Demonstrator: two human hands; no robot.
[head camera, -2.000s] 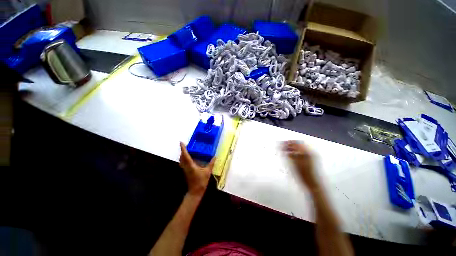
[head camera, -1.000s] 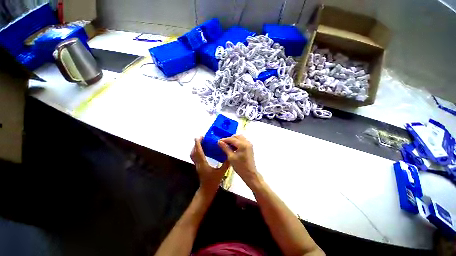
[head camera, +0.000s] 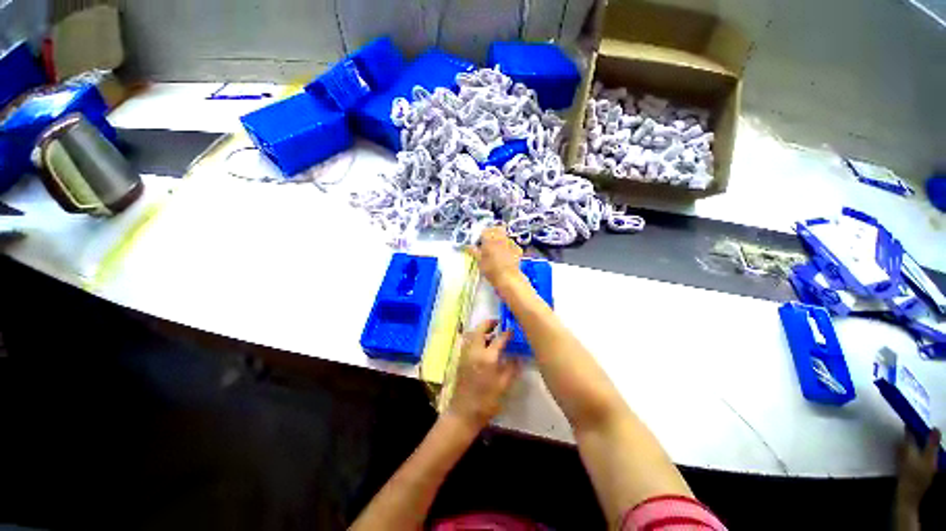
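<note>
A stack of nested blue trays (head camera: 401, 308) stands left of the yellow tape. A blue tray (head camera: 537, 278) lies right of the tape, partly hidden by my right forearm. My left hand (head camera: 484, 370) is at the near left edge of this tray, fingertips touching it. My right hand (head camera: 496, 254) reaches over the tray to the near edge of the pile of coiled white cables (head camera: 488, 156). Its fingertips are at the cables; I cannot tell whether they hold one.
A carton of white charger pieces (head camera: 651, 135) stands behind. Blue tray blocks (head camera: 298, 132) and a metal kettle (head camera: 91, 166) are at left. At right are a filled tray (head camera: 816, 353), printed boxes (head camera: 856, 259) and another person's hand (head camera: 917, 472) holding a box.
My hands have left the tray stack and moved right. A separate blue tray now lies right of the tape. My right hand has reached forward to the cables. Another person's hand has appeared at right.
</note>
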